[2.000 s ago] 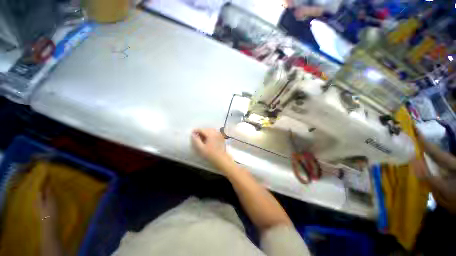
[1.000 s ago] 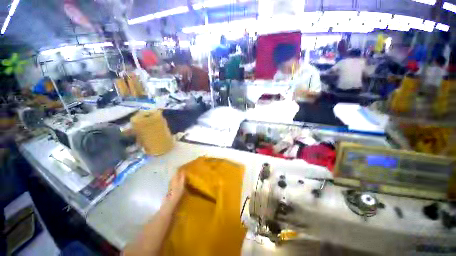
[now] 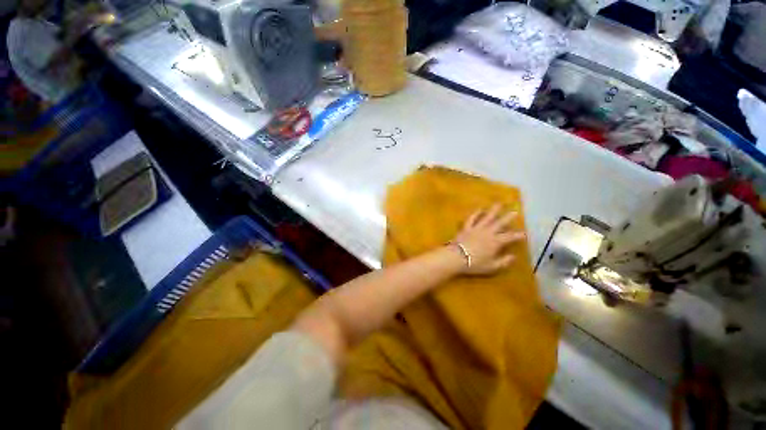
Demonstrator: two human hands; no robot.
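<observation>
A mustard-yellow fabric panel point(image 3: 458, 306) lies on the white table point(image 3: 336, 176) to the left of the needle area and drapes over the front edge toward my lap. My left hand point(image 3: 491, 242) rests palm down on the panel with its fingers spread, wearing a thin bracelet. My right hand is out of the picture. The sewing machine point(image 3: 672, 243) stands at the right with its needle area lit. Blurred red-handled scissors point(image 3: 699, 399) lie at the bottom right, partly dark.
A blue basket point(image 3: 181, 281) with yellow fabric is at my left. A yellow thread cone point(image 3: 375, 50), another red-handled pair of scissors point(image 3: 290, 123) and a grey-white machine point(image 3: 252, 46) are at the back left. A bin of scraps point(image 3: 647, 134) is behind the table.
The bare table beside the machine now carries the yellow panel. My left hand has gone from gripping its raised edge to lying flat on it. The view has tilted down; my right hand has left it.
</observation>
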